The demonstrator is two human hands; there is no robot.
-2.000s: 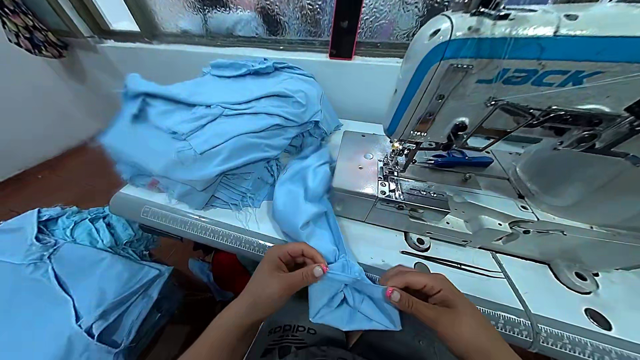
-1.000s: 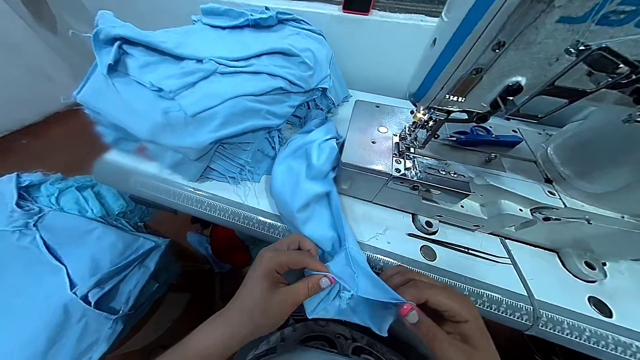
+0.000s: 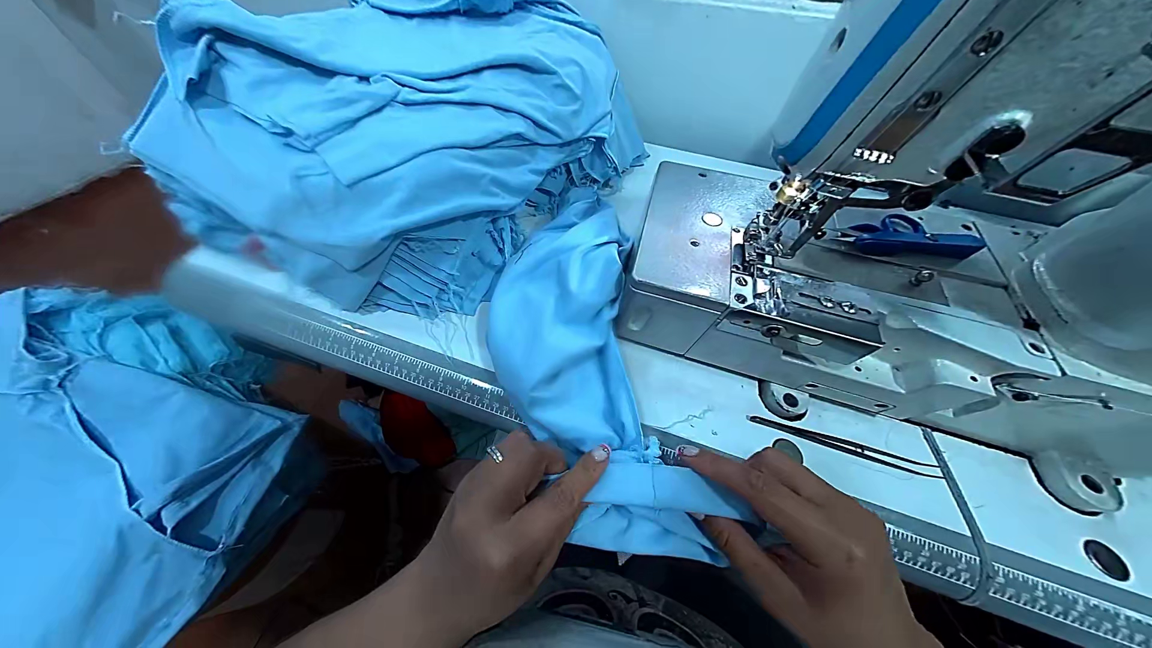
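A light blue fabric piece runs from the pile down over the table's front edge to my hands. My left hand, with a ring on one finger, pinches its folded band on the left between thumb and fingers. My right hand grips the same band at its right end, index finger on top and thumb beneath. A small frayed seam end shows between the two hands. The sewing machine's needle and presser foot area lies up and to the right, apart from the fabric.
A large pile of blue fabric pieces covers the table's back left. More blue garments hang lower left. Blue-handled thread snips rest on the machine, and black tweezers lie on the table. A printed ruler follows the front edge.
The end of the fabric hung down spread between my hands; now it is folded into a band across them. The view has moved closer to the table.
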